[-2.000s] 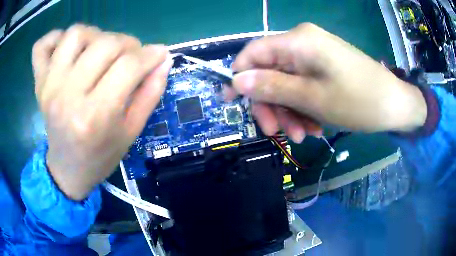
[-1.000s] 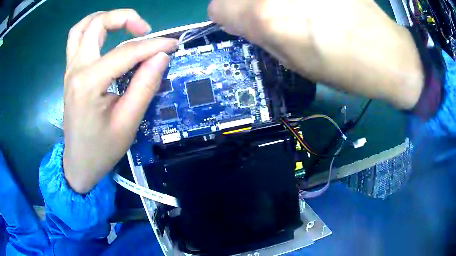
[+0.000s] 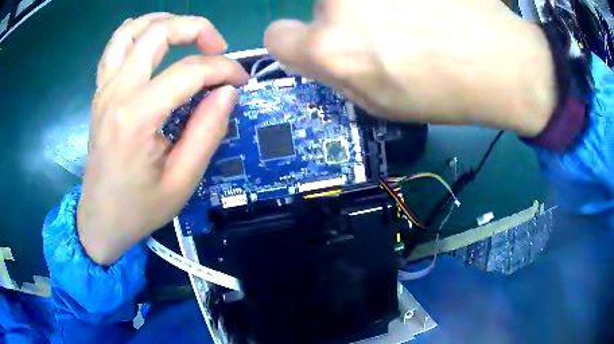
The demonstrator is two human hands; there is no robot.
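Observation:
The blue circuit board [image 3: 296,151] lies in the white housing [image 3: 417,321], beyond the large black block [image 3: 316,275]. My left hand [image 3: 158,127] is at the board's far left corner, thumb and forefinger pinched at a small white plug [image 3: 252,84] on the board's far edge. Thin white wires [image 3: 264,66] run from there towards my right hand. My right hand [image 3: 417,64] is over the board's far right corner, its fingers bent towards the wires. Its fingertips are partly hidden, so its hold cannot be told.
A white flat cable [image 3: 195,267] hangs out left of the black block. Multicoloured wires [image 3: 431,178] and a loose white connector [image 3: 485,218] lie right. A clear gridded tray [image 3: 512,238] is at the near right. A black cord [image 3: 474,168] crosses the green surface.
The wires held stretched between both hands two seconds ago now have their plug end at the board's far edge. My left hand has moved right; my right hand has moved over the far corner.

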